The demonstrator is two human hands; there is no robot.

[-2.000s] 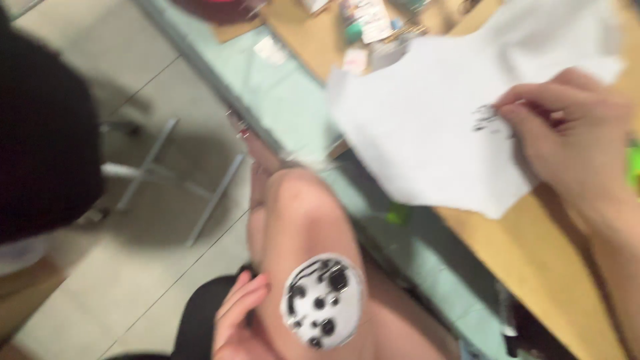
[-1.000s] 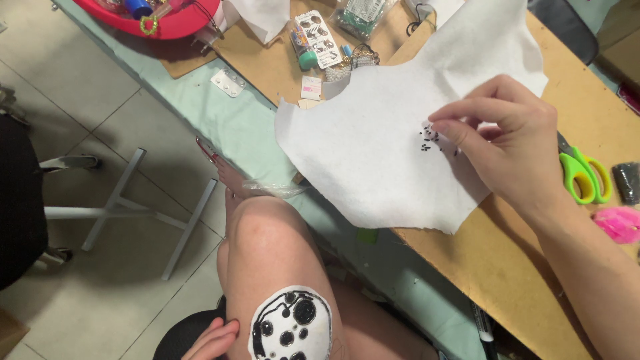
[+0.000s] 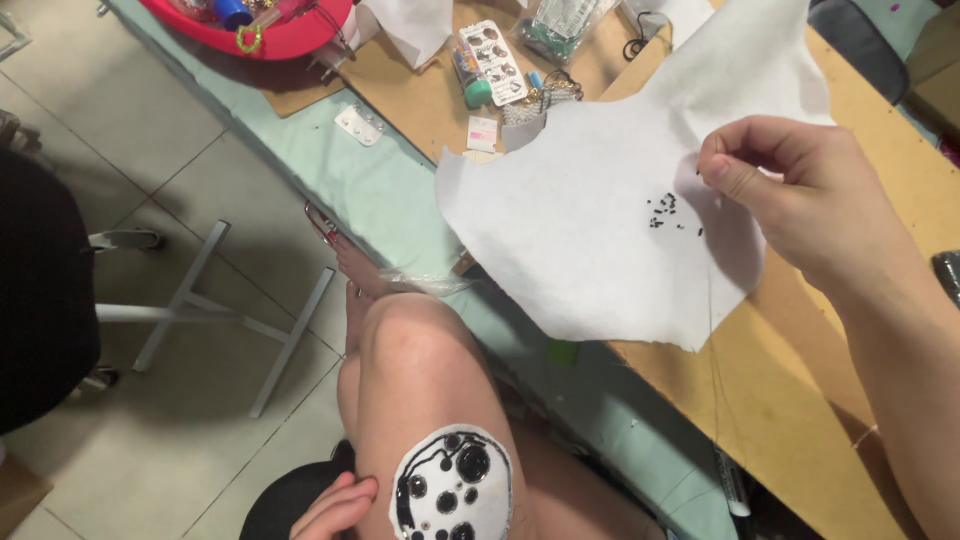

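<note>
My right hand [image 3: 802,187] is raised over a piece of white felt [image 3: 570,225], thumb and forefinger pinched on a tiny dark bead at their tips; a needle is too fine to make out. Small black tube beads [image 3: 663,211] lie scattered on the felt to the left of and below that hand. A thin dark thread [image 3: 712,375] hangs down past the felt's lower edge. On my thigh lies a round white felt piece [image 3: 454,484] with black beads and round black stones on it. Beside it my left hand [image 3: 337,510] rests with loosely curved fingers, holding nothing visible.
A red basin [image 3: 300,46] of supplies stands at the top left. Near it lie a blister card of stones [image 3: 495,64], a green-capped bottle [image 3: 472,79], a strand of clear beads [image 3: 525,112] and a smaller blister pack [image 3: 361,124]. A marker [image 3: 731,484] lies by the wooden board [image 3: 780,375].
My right hand has lifted off the black beads and shifted a little to the right, fingertips still pinched. The round felt piece stays on my thigh, with my left hand beside it.
</note>
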